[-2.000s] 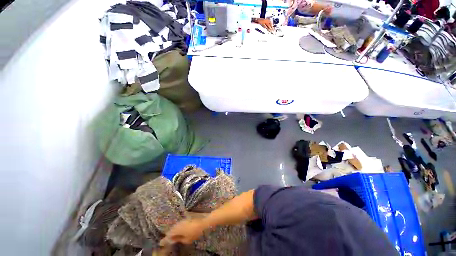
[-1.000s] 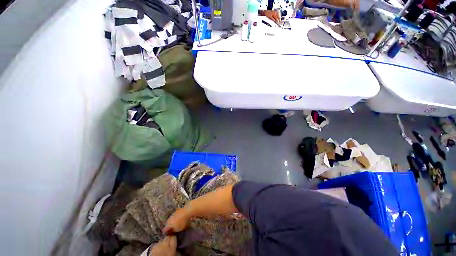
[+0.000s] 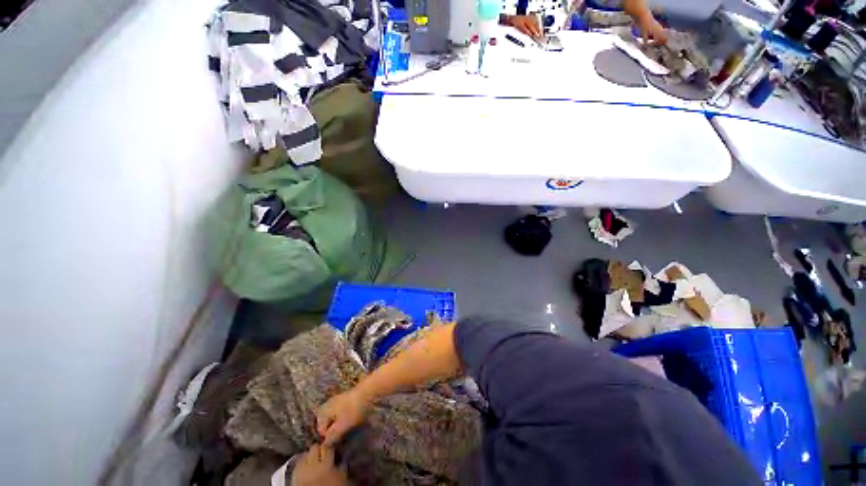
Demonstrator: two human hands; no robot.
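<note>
A thick heap of speckled grey-brown fabric pieces (image 3: 294,380) lies at the lower left, partly over a blue crate (image 3: 394,300). My right hand (image 3: 342,418) reaches in from the right below a dark grey sleeve, its fingers closed on the fabric. My left hand (image 3: 315,465) has a white band at the wrist and is cut off by the bottom edge. Its fingers meet my right hand's fingertips and pinch the same fabric. The exact spot between the fingertips is small and blurred.
A green sack (image 3: 294,237) stands by the white wall at left. A second blue crate (image 3: 760,399) is at right, with fabric scraps (image 3: 703,299) on the floor beyond it. White sewing tables (image 3: 541,152) cross the back; other people's hands work there.
My left hand has come into view at the bottom and joined my right hand at the fabric. My right hand has moved slightly up. The view has shifted a little.
</note>
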